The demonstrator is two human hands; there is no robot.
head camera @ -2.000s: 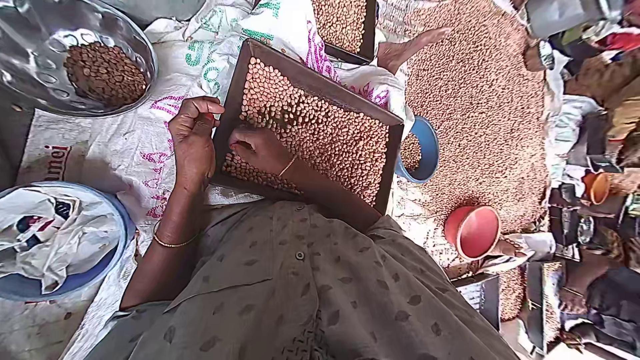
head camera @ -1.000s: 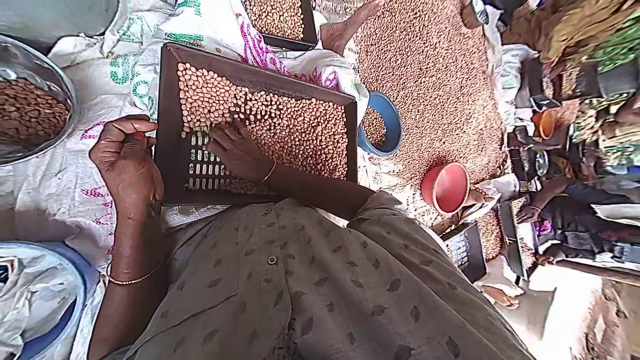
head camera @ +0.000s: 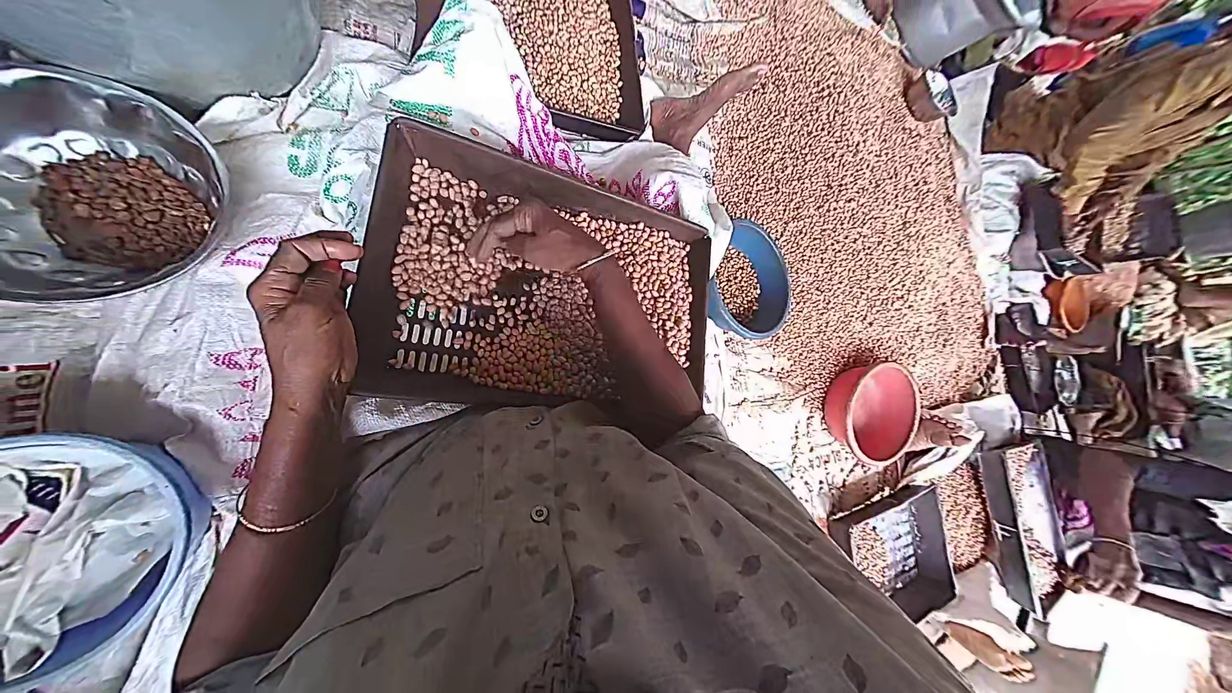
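Observation:
A dark rectangular tray with a slotted base (head camera: 385,192) lies in front of my body, holding many pale and reddish-brown shelled nuts or beans (head camera: 433,231). My left hand (head camera: 308,318) is at the tray's left rim with fingers curled and thumb near the index finger; a small red spot shows at the thumb tip, and whether it is something held cannot be told. Over the upper middle of the tray, my right hand (head camera: 539,241) is among the nuts with bent fingers. Its fingertips are blurred, so any nuts in them cannot be made out.
A metal basin (head camera: 207,231) of darker nuts and a blue tub (head camera: 183,500) with white sacking stand left. Another tray (head camera: 630,77) lies beyond, near a bare foot. Right are a blue bowl (head camera: 778,279), a red bowl (head camera: 881,414), a wide nut spread (head camera: 837,192) and other people.
My right hand has moved from beside the exposed slots up toward the tray's upper middle. More slots show at the lower left than two seconds ago. The view has shifted.

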